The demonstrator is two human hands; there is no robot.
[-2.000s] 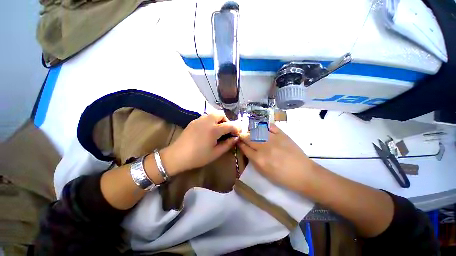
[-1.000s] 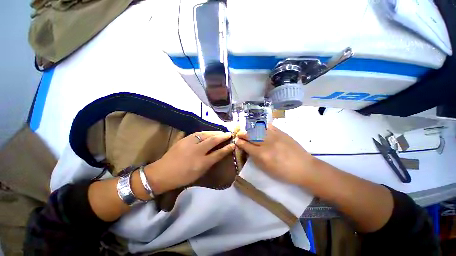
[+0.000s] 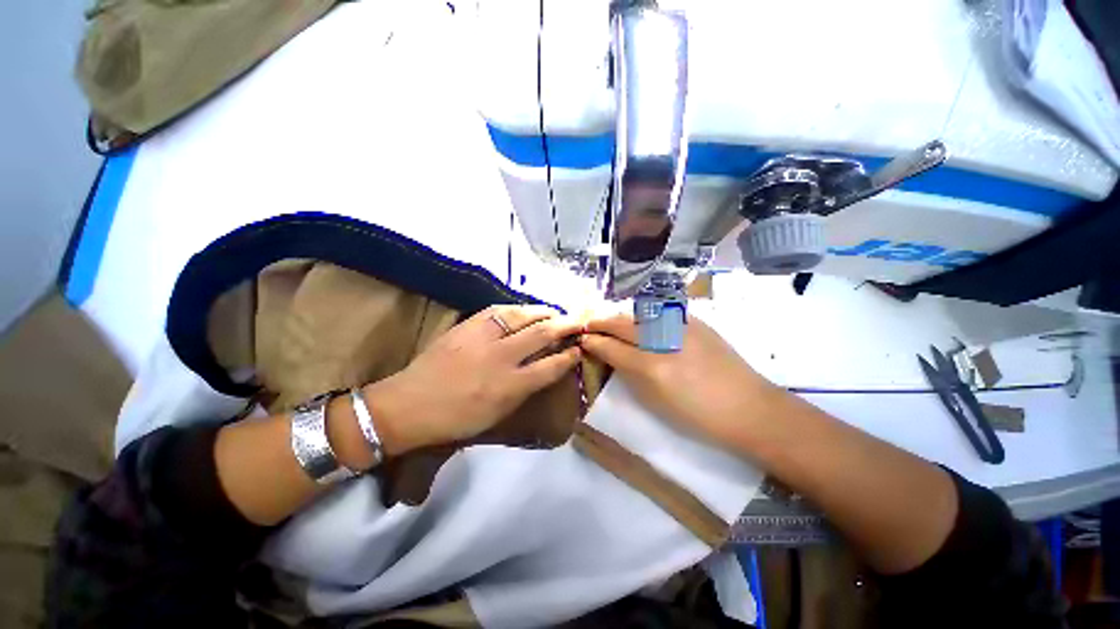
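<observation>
Khaki trousers [image 3: 350, 322] lie gathered left of the sewing machine's needle area, with a dark navy waistband [image 3: 307, 236] curving along their top. White pocket cloth [image 3: 491, 522] with a tan strip [image 3: 651, 485] spreads below. My left hand [image 3: 473, 375] wears a ring, with silver bangles on the wrist, and pinches the cloth edge near the needle. My right hand [image 3: 688, 381] holds the same edge from the right, fingertips close to the left ones. The seam guide block [image 3: 661, 317] is above my right fingers. The needle point is lost in glare.
The white machine head [image 3: 786, 98] with a blue stripe stands over the work. Black thread snips [image 3: 964, 406] lie open at the right beside small brown scraps [image 3: 1001, 418]. A tan pile [image 3: 184, 68] is at the back left. A ruler strip [image 3: 780, 528] runs along the near edge.
The machine head appears further right in the view than before. My left hand has shifted slightly from its earlier bent pose and lies flatter on the cloth. Both hands still hold the edge.
</observation>
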